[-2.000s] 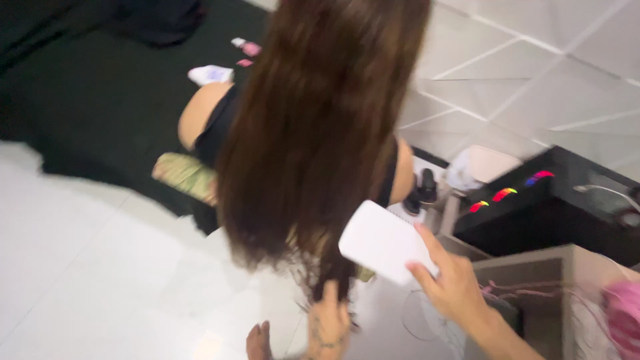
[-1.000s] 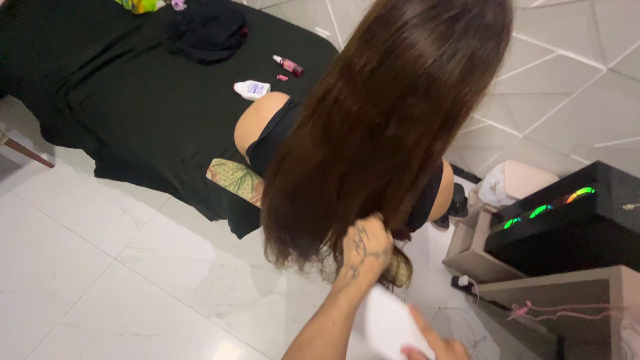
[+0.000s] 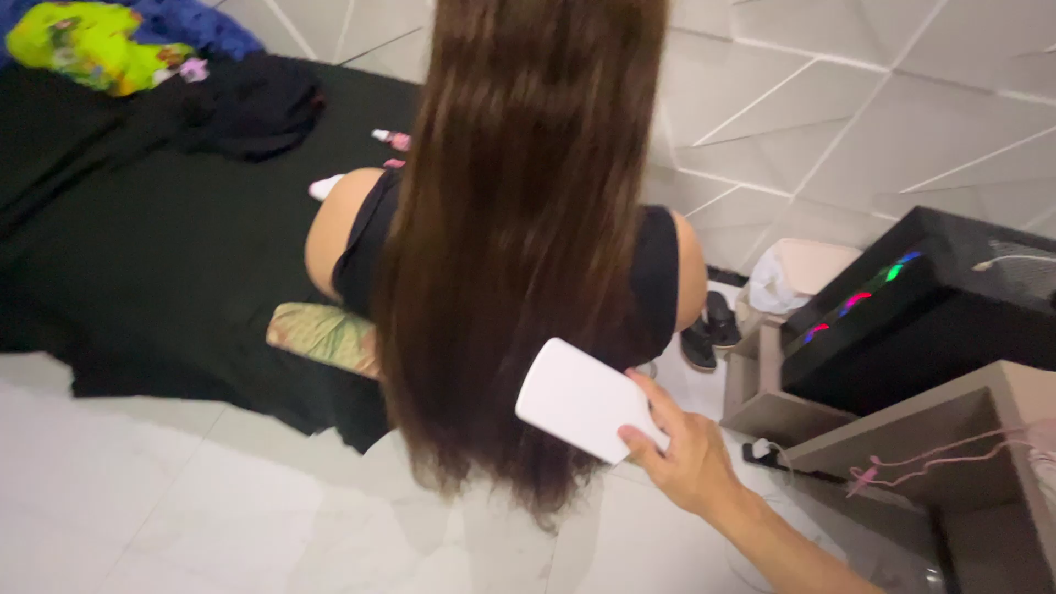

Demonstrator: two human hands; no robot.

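Observation:
My right hand (image 3: 689, 454) grips a white paddle hairbrush (image 3: 582, 400), its flat back facing up. The brush lies against the lower right part of long, straight brown hair (image 3: 520, 247). The hair hangs down the back of a seated person in a dark top (image 3: 657, 280), and its uneven ends hang over the pale floor. Whether the bristles are in the hair is hidden behind the brush. My left hand is out of view.
A black cover (image 3: 165, 272) bears a patterned cushion (image 3: 322, 337), a small bottle (image 3: 392, 139) and bunched dark cloth (image 3: 264, 107). To the right are black shoes (image 3: 709, 330), a lit computer case (image 3: 907, 305), a shelf unit (image 3: 891, 429) with pink cord (image 3: 932, 469), and a tiled wall (image 3: 767, 107).
My left hand, at the hair a second ago, has gone out of view. My right hand has brought the brush from below up against the lower hair. The view has shifted.

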